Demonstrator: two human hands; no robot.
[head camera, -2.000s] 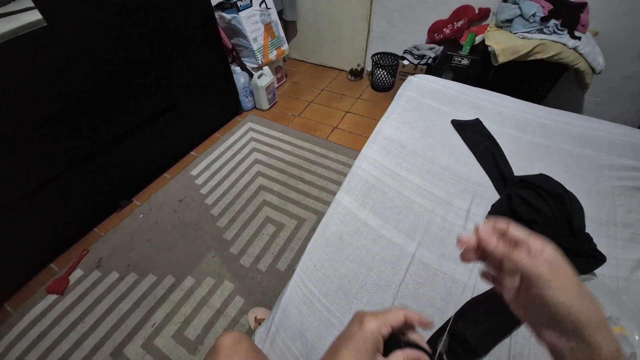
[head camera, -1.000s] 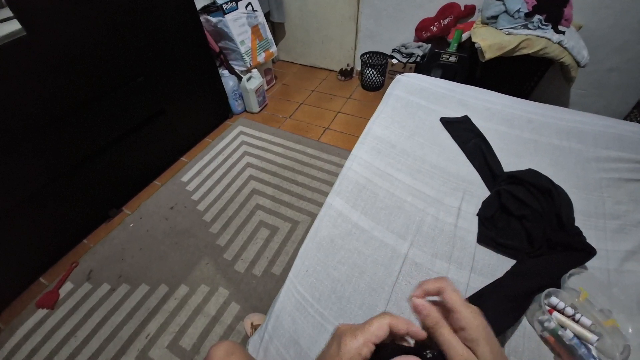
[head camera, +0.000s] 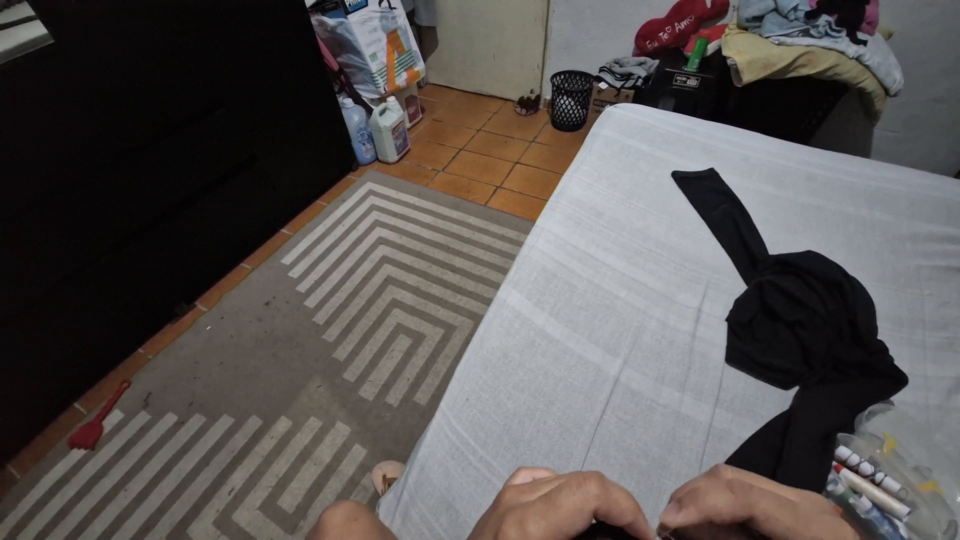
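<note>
A black long-sleeved garment (head camera: 806, 315) lies bunched on the white sheet of a bed (head camera: 570, 322), one sleeve stretched toward the far side and the other toward me. My left hand (head camera: 562, 506) is at the bottom edge, its fingers curled over a bit of dark material that is mostly cut off. Close beside it, my right hand (head camera: 750, 506) has thumb and fingertips pinched together near the left fingertips; what they pinch is too small to make out. Right of my right hand sits a clear plastic container (head camera: 919, 480) with several tubes or spools.
A striped rug (head camera: 390, 300) covers the floor left of the bed, with a red plastic toy (head camera: 90, 431) on it. Jugs (head camera: 390, 131), a black mesh basket (head camera: 571, 101) and a pile of clothes (head camera: 817, 37) stand farther back. A dark cabinet (head camera: 150, 165) fills the left.
My right hand, raised over the garment two seconds ago, has come down beside my left hand. The clear container, largely hidden before, shows more fully.
</note>
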